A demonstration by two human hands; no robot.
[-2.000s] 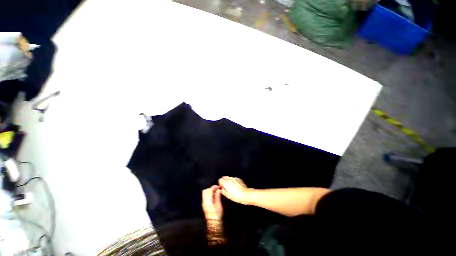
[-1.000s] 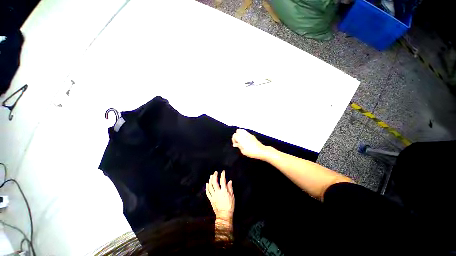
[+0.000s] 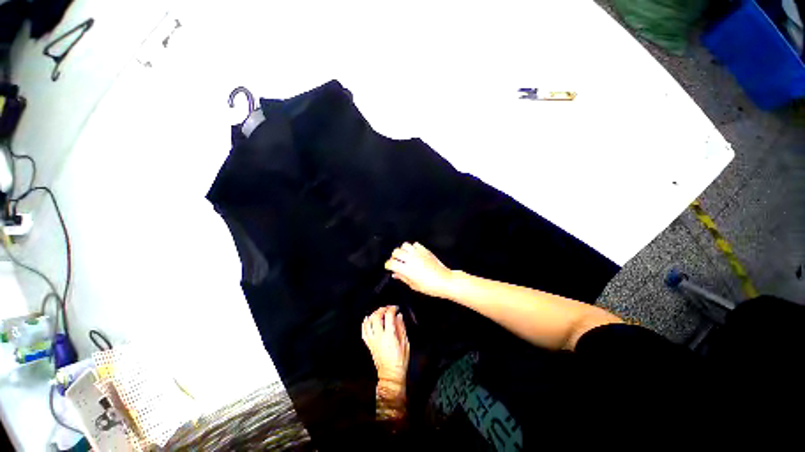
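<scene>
A black sleeveless garment (image 3: 353,185) lies spread on the white table, its collar end at the upper left with a dark hanger hook (image 3: 240,95) sticking out. My right hand (image 3: 418,269) rests on the middle of the garment with bent fingers at the centre front. My left hand (image 3: 386,340) lies just below it, nearer to me, fingers bent at the centre front. The hands are apart. Black on black hides whether the fingertips pinch cloth or a fastener.
Orange-yellow thread snips (image 3: 547,94) lie on the white table (image 3: 494,44) beyond the garment. A loose hanger (image 3: 67,46) lies far left. Cords (image 3: 55,203) and a pale basket (image 3: 97,410) are at the left edge. A blue bin (image 3: 757,55) and green sack (image 3: 662,19) stand on the floor.
My right hand has moved from the garment's far edge side back to the centre front, close to my left hand. My left hand's spread fingers are now bent. The view has shifted.
</scene>
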